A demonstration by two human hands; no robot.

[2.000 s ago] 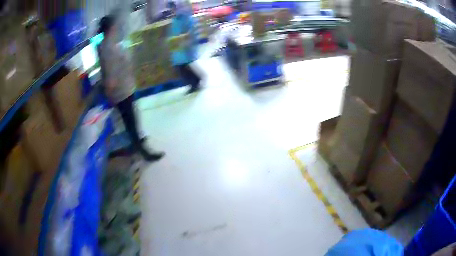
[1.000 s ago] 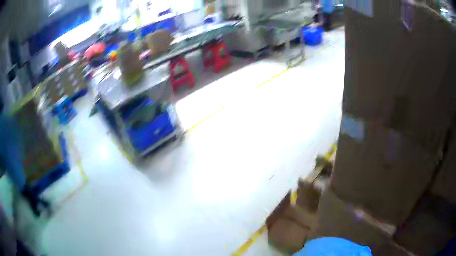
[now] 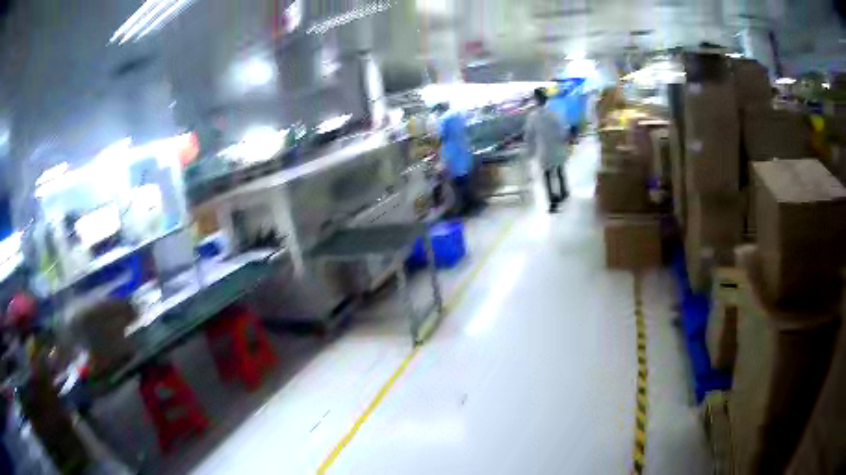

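Neither of my hands is in the picture. Nearest in front of me on the right are stacked brown cardboard cartons (image 3: 800, 232), some on a blue pallet (image 3: 698, 339). The view is blurred, so print on the cartons cannot be read. A pale floor aisle (image 3: 519, 371) runs ahead between the cartons and the assembly line on the left.
Red stools (image 3: 172, 404) stand by a green-topped line (image 3: 213, 301) at left. A metal-legged table (image 3: 376, 243) and a blue bin (image 3: 446, 243) stand further on. A person in white (image 3: 547, 139) and a person in blue (image 3: 456, 148) are ahead. Yellow tape (image 3: 376, 399) and yellow-black tape (image 3: 640, 390) mark the floor.
The view has swung right and lifted, now facing down the aisle. The blue sleeve at the bottom edge and the cart with the blue bin have left the picture.
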